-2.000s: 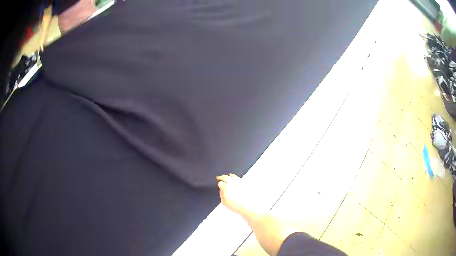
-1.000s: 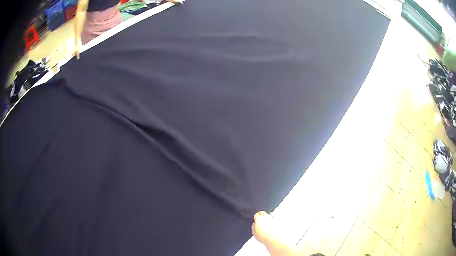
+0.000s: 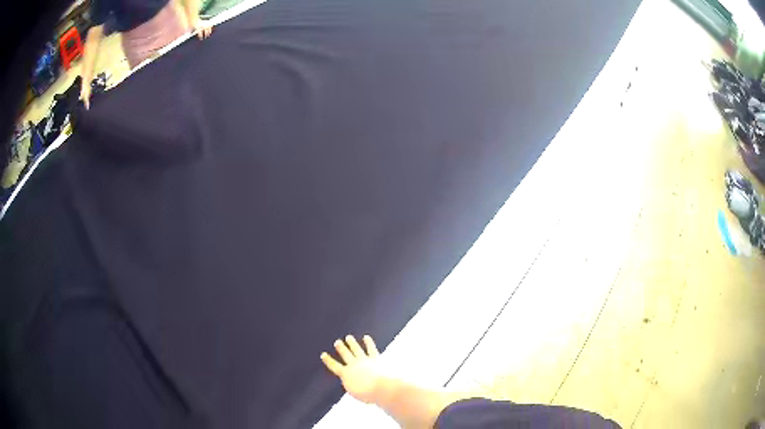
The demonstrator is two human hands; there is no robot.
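Dark fabric (image 3: pixel 335 193) covers most of the table. Its near edge runs diagonally beside the white table strip (image 3: pixel 503 243). My right hand (image 3: pixel 352 369) lies palm down at this edge, low in the view, with fingers spread on the cloth and nothing gripped. The thumb is not clear. My left hand is out of the picture. The upper ply shows soft ripples at the far side and a long fold (image 3: pixel 143 343) at the lower left.
A coworker stands across the table at the upper left, one hand (image 3: pixel 203 31) at the far fabric edge and the other (image 3: pixel 85 94) further left. Black and white patterned cloth (image 3: pixel 738 100) lies at the right rim. A red item (image 3: pixel 70 49) stands behind the coworker.
My right hand was bunched at the fold's near end; now its fingers are spread flat. The open ridge has shifted left and flattened. The coworker's hands moved along the far edge.
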